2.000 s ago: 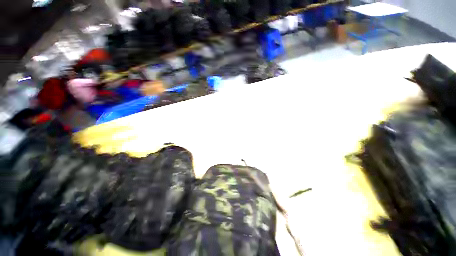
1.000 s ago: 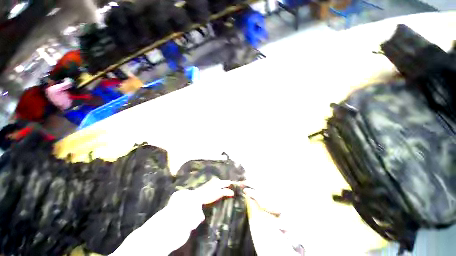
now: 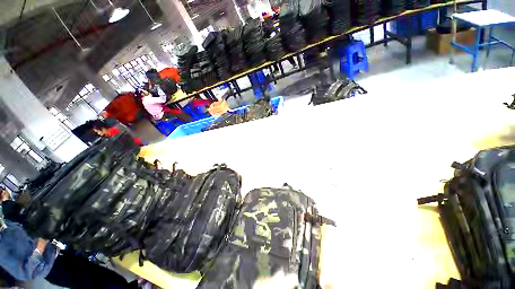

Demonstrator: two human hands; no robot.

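A camouflage backpack (image 3: 262, 223) stands nearest in front of me at the bottom centre, its top up and its lower part cut off by the picture's edge. A dark strap end sticks out from its right side. A pale, overexposed patch lies low on it at the bottom edge. It may be part of my left hand, but too little shows to tell its state. My right hand is not in view. More camouflage backpacks (image 3: 195, 217) stand in a tight row to its left.
Another backpack (image 3: 488, 209) lies at the right edge of the pale table (image 3: 361, 147). A blue crate (image 3: 197, 127) and a dark bag (image 3: 337, 91) are beyond the far edge. A person in a denim sleeve (image 3: 25, 251) is at the lower left.
A second ago my two pale hands were at the top of the nearest backpack; they are now gone from there. The view has shifted, and the right-hand backpack sits further right and lower.
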